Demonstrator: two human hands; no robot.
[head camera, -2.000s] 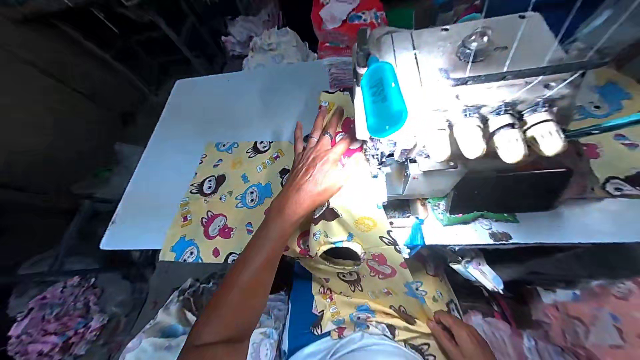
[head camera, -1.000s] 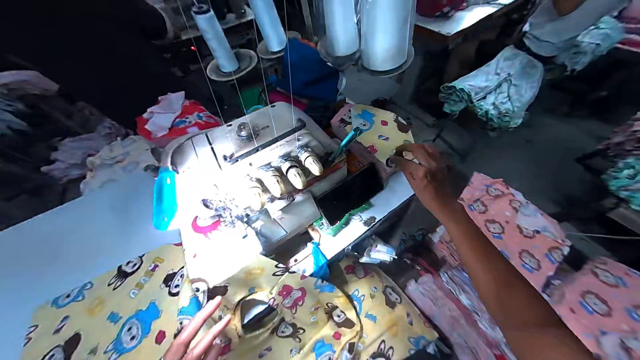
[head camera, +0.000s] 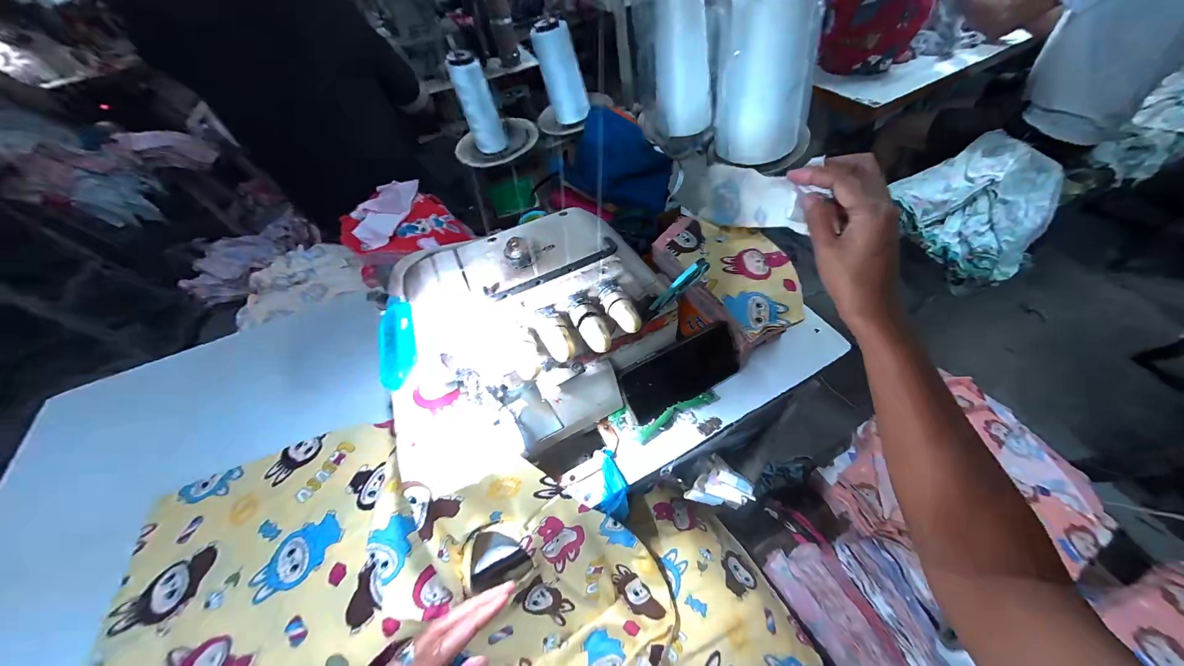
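My right hand (head camera: 853, 227) is raised past the right end of the overlock sewing machine (head camera: 555, 277), its fingers closed on a small whitish cloth piece (head camera: 754, 196) that hangs out to the left. My left hand (head camera: 460, 629) lies at the bottom edge on the yellow printed fabric (head camera: 305, 555), just below a round opening in it; part of this hand is cut off. The fabric runs over the table front and under the lit needle area. More folded yellow printed fabric (head camera: 754, 277) lies behind the machine's right end, near a teal-handled tool (head camera: 680, 282).
White thread cones (head camera: 476, 102) stand behind the machine. A dark phone-like slab (head camera: 680, 370) leans at its front right. The white table (head camera: 203, 370) extends left. Pink printed cloth pieces (head camera: 999, 462) are piled at lower right. A co-worker's arm shows at the upper right.
The view has swung right since two seconds ago. My right hand has moved from the folded fabric at the machine's right end, up and away, and now holds a whitish cloth piece.
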